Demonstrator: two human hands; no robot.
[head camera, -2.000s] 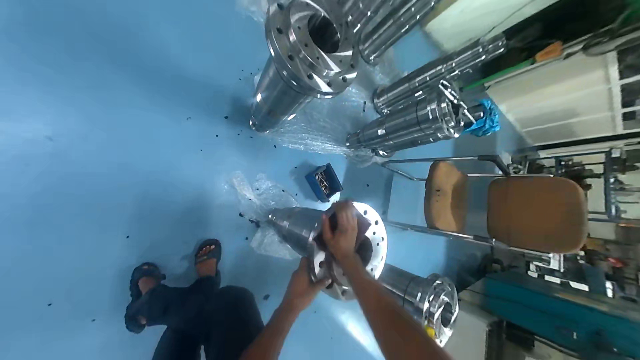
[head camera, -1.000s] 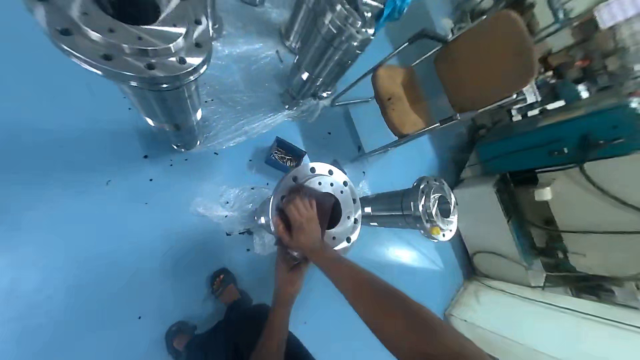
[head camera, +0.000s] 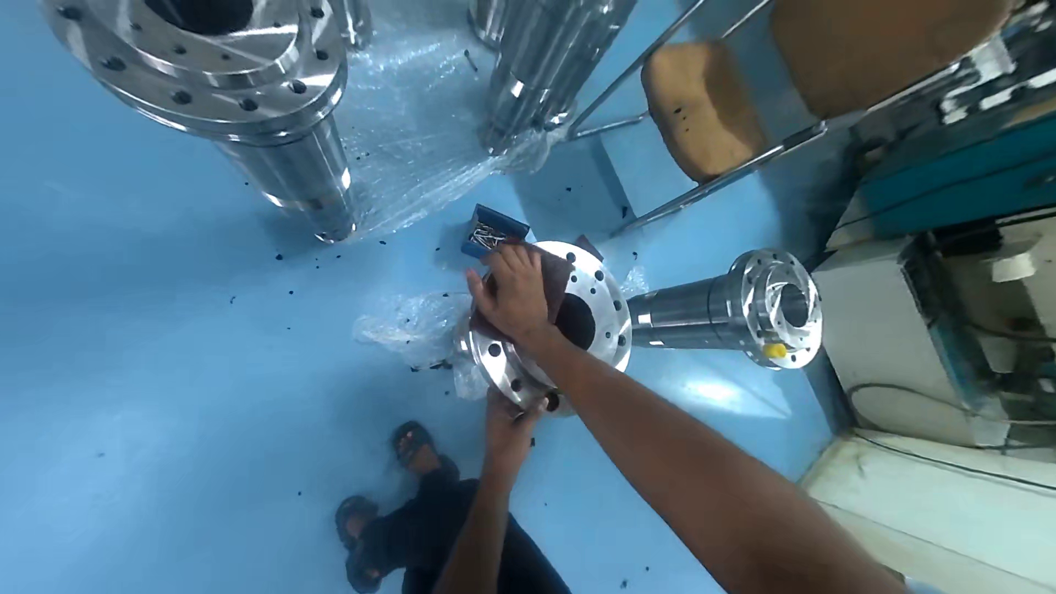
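A shiny steel flanged cylinder (head camera: 612, 313) stands on the blue floor, its drilled flange face and dark central bore toward me. My right hand (head camera: 518, 295) lies over a dark reddish-brown pad (head camera: 557, 276), pressing it on the upper left of the flange face beside the bore. The pad looks like an abrasive pad or cloth; its far part is under my fingers. My left hand (head camera: 510, 422) grips the lower edge of the flange, thumb near a bolt hole. A blue box (head camera: 510, 224) of small metal pieces sits just beyond the flange.
A larger flanged cylinder (head camera: 285, 169) stands upper left, and another (head camera: 693, 312) with a yellow piece is at right. More steel cylinders (head camera: 536, 74) and clear plastic film (head camera: 404, 124) lie beyond. A brown-seated metal chair (head camera: 701, 107) stands upper right. Dark bits dot the floor.
My right hand has moved with the pad across the flange face, from beside the bore toward the upper left. My left hand remains at the lower edge. The view has shifted.
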